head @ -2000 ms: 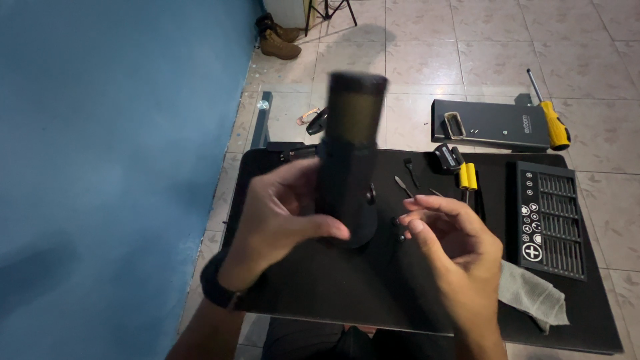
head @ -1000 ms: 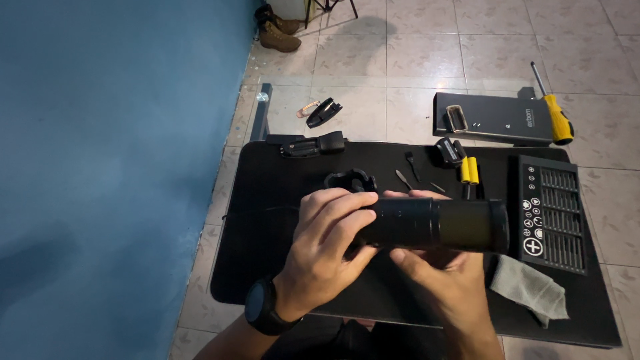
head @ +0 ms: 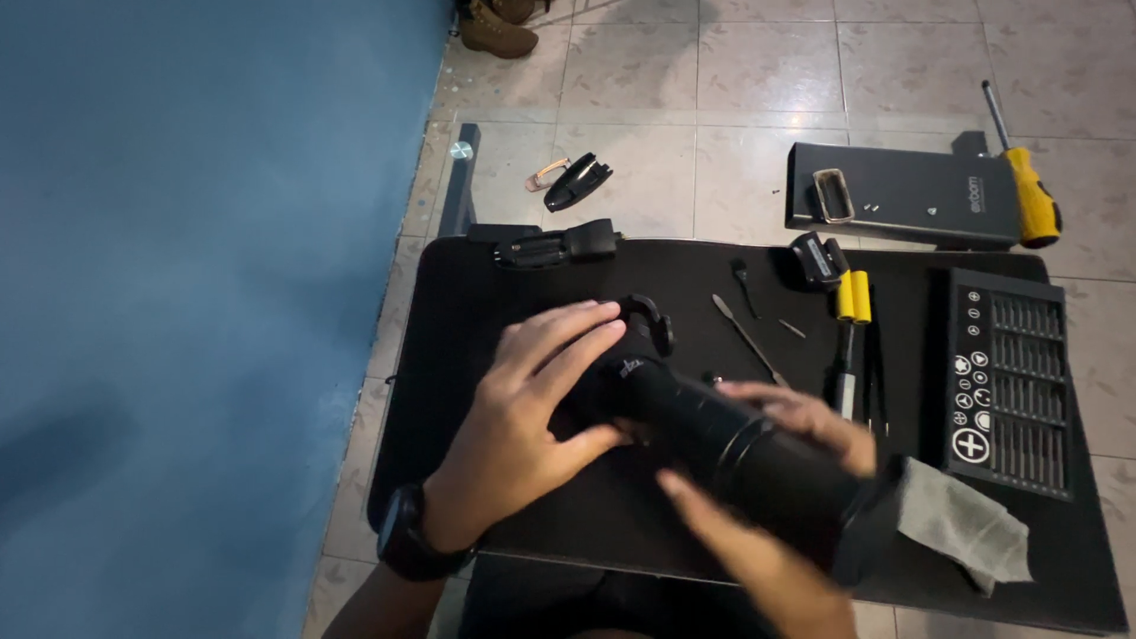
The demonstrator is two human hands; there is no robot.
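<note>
A long black cylindrical device, perhaps a camera lens (head: 710, 426), lies slanted across the middle of the black mat, its wide end toward the lower right. Over its narrower upper-left end my left hand (head: 541, 399) is closed, a black watch on that wrist. My right hand (head: 763, 524) is blurred around the wide part, thumb on the near side and fingers on the far side. How firmly it grips does not show. A curved black part (head: 652, 319) is just beyond my left fingertips. A metal spudger (head: 745, 335) and a small black brush (head: 744, 284) lie past the device.
At the right are a precision bit set (head: 1012, 382) and a grey cloth (head: 967, 524). Farther back stand a black box (head: 905, 191) bearing small screws, and a yellow-handled screwdriver (head: 1029, 195). Yellow cylinders (head: 853, 296), a black housing (head: 550, 248) and a black shell (head: 577, 182) lie around.
The black device was upright in my left hand, then roughly level across the mat; now its wide end slants toward the lower right. My right hand has moved along to that wide part.
</note>
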